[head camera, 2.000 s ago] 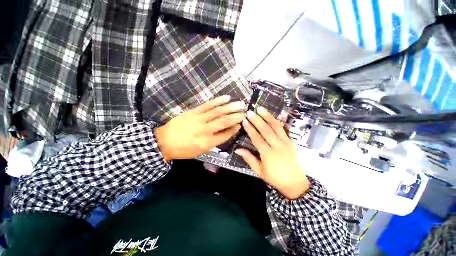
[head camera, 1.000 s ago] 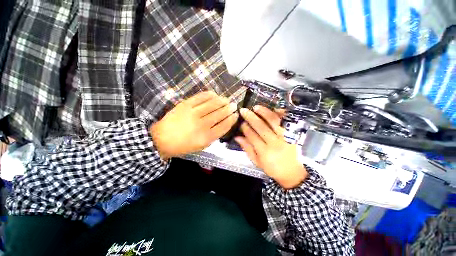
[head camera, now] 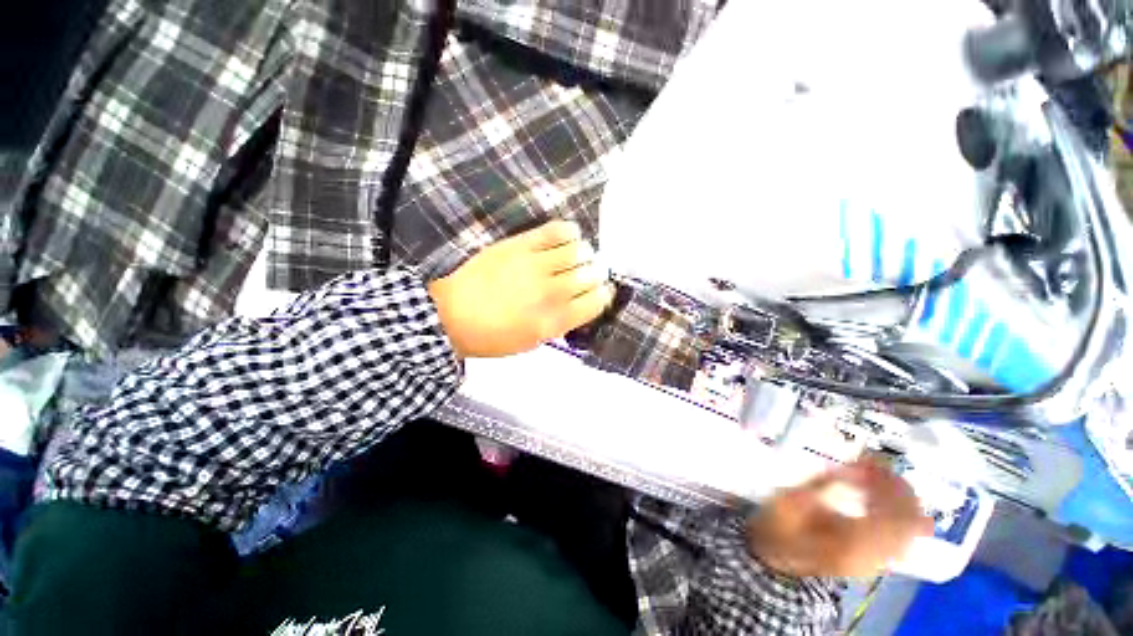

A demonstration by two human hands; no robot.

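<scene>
A dark plaid garment panel (head camera: 503, 137) spreads over the table at the upper left, and its edge runs to the needle area of the sewing machine (head camera: 795, 137). My left hand (head camera: 522, 292) lies on the cloth just left of the needle area, fingers curled and pressing it. A short plaid end (head camera: 646, 342) lies beside the presser area. My right hand (head camera: 845, 519) is off the cloth, at the right end of the white machine bed, blurred. Whether it holds anything is not clear. The needle tip is too small to tell.
More plaid pieces (head camera: 143, 155) hang at the left. A ruler-marked table edge (head camera: 547, 445) runs in front of my lap. A blue-striped cover (head camera: 982, 317) and black cables are at the machine head. Blue bins (head camera: 932, 606) stand at the lower right. Plaid cloth hangs beside my right sleeve.
My right hand has left the cloth and moved right and toward me to the machine bed's end. My left hand stays on the cloth, its fingers more curled. The view has shifted.
</scene>
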